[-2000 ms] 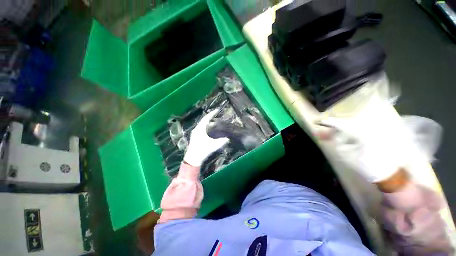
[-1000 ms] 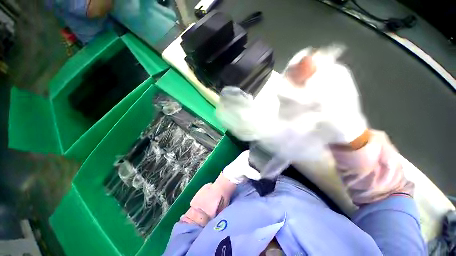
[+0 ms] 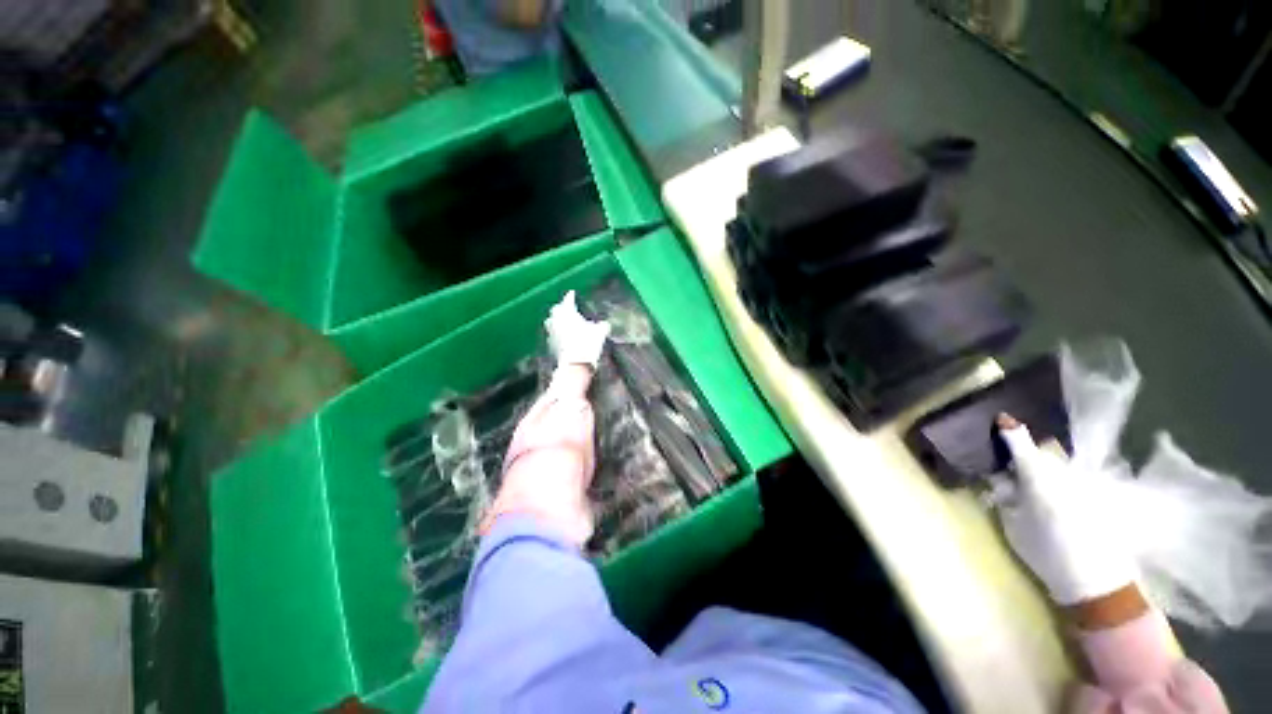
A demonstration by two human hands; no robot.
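Note:
My left hand (image 3: 575,332), in a white glove, is over the bagged cases (image 3: 649,467) inside the near green bin (image 3: 356,481); whether its fingers grip one cannot be told. My right hand (image 3: 1053,509), gloved with bare fingertips, holds a black adapter case (image 3: 993,419) at the bench edge. Clear plastic bags (image 3: 1186,523) lie crumpled beside and partly behind this hand. Stacked black cases (image 3: 851,265) stand on the cream bench edge (image 3: 851,474), just beyond the held case.
A second green bin (image 3: 474,286) with dark contents stands behind the near one. A dark conveyor belt (image 3: 1116,265) runs beyond the bench, with white-topped units (image 3: 827,66) on it. Part of a person in blue (image 3: 502,35) is at the top. Grey-white equipment (image 3: 77,495) stands far left.
My left hand has moved from my lap, where it held a dark case, back into the near bin. My right hand has moved from a blurred bundle of bags to a case by the stack.

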